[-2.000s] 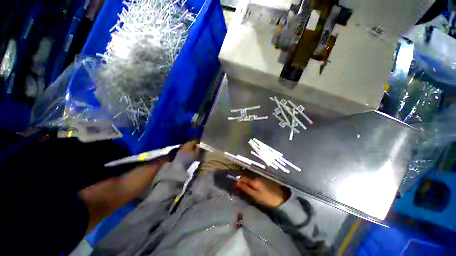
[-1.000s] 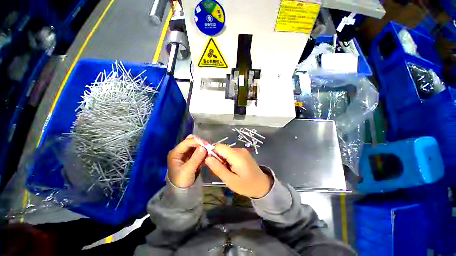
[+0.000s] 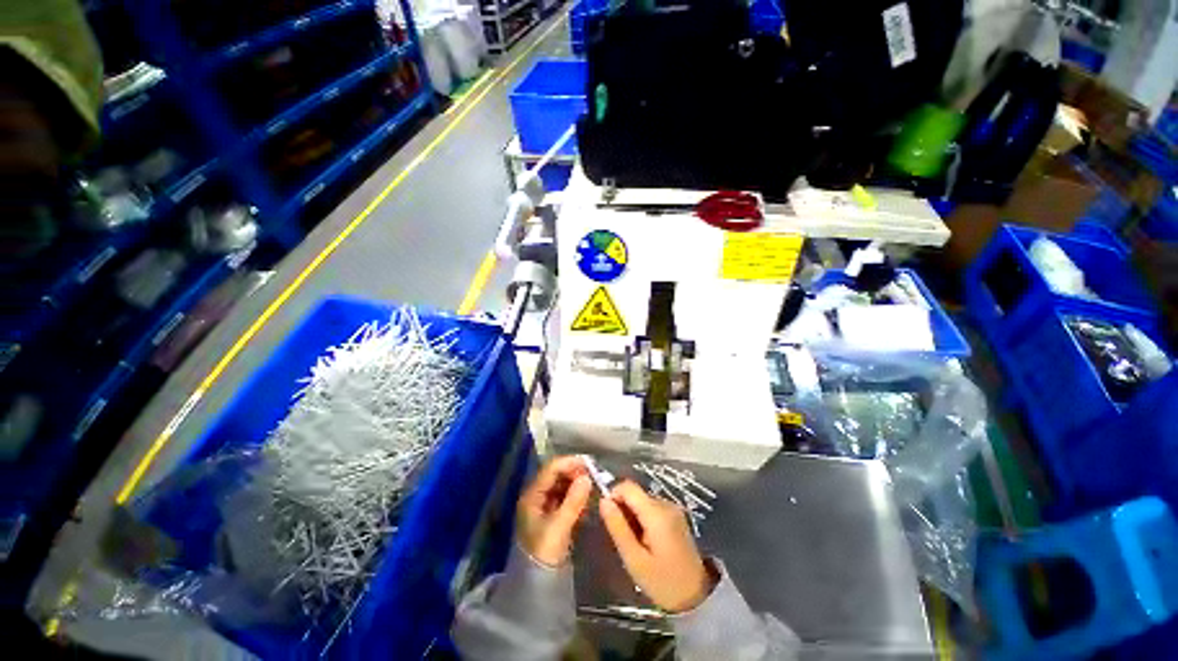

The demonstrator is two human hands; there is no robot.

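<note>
My left hand (image 3: 553, 511) and my right hand (image 3: 654, 542) are close together over the left part of the metal tray (image 3: 827, 555). Between their fingertips they hold a small white piece (image 3: 596, 477); its details are too small to tell. Several thin white pieces (image 3: 681, 492) lie loosely on the tray, just right of my hands. The off-white machine (image 3: 723, 420) stands behind the tray, with its dark working head (image 3: 659, 362) at the front.
A blue bin (image 3: 433, 510) heaped with long thin white pieces stands at left. Clear plastic bags (image 3: 891, 420) and a blue tray (image 3: 950, 333) are right of the machine. A blue stool (image 3: 1098, 568) and stacked blue bins (image 3: 1046, 310) are at far right. Part of a person shows at top left.
The view has tilted up, showing the machine top and aisle. My hands came together over the tray from apart below its edge, and still hold a white piece.
</note>
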